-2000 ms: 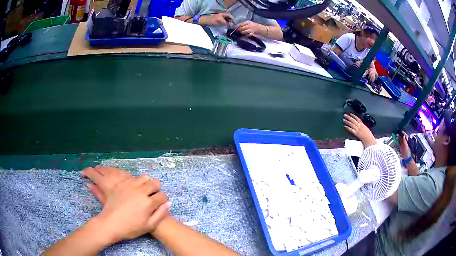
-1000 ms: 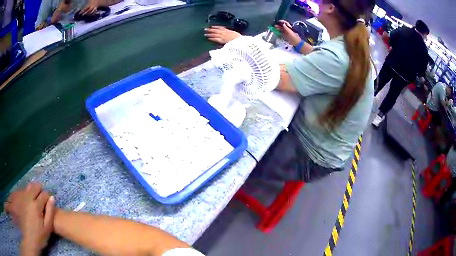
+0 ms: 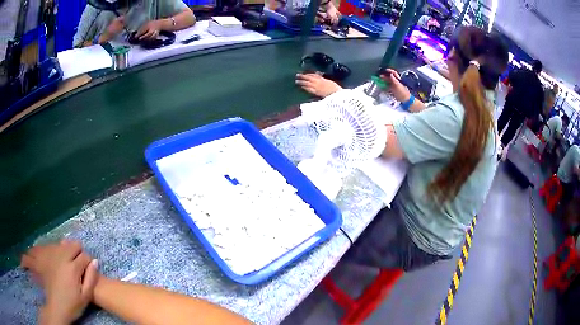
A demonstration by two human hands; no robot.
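A blue tray (image 3: 280,159) lies on the bench in front of me, right of my hands. Many small flat white pieces (image 3: 254,219) lie spread on white sheets in it, with one small blue piece (image 3: 231,180) among them. At the lower left, my left hand (image 3: 69,285) lies over my right hand (image 3: 42,259), its fingers curled over the right wrist. My right hand rests on the bench with its fingers partly showing and holds no object. Its palm is hidden. A small white strip (image 3: 129,277) lies beside my right forearm.
A white fan (image 3: 350,130) stands beyond the tray. A green conveyor (image 3: 159,98) runs behind the bench, with black headphones (image 3: 324,65) on it. A seated person (image 3: 445,146) is at the right, one hand on the conveyor. Other workers sit across it.
The view has swung to the right, then slightly back, so the tray sits left of its first place in the picture. My hands remain crossed on the bench.
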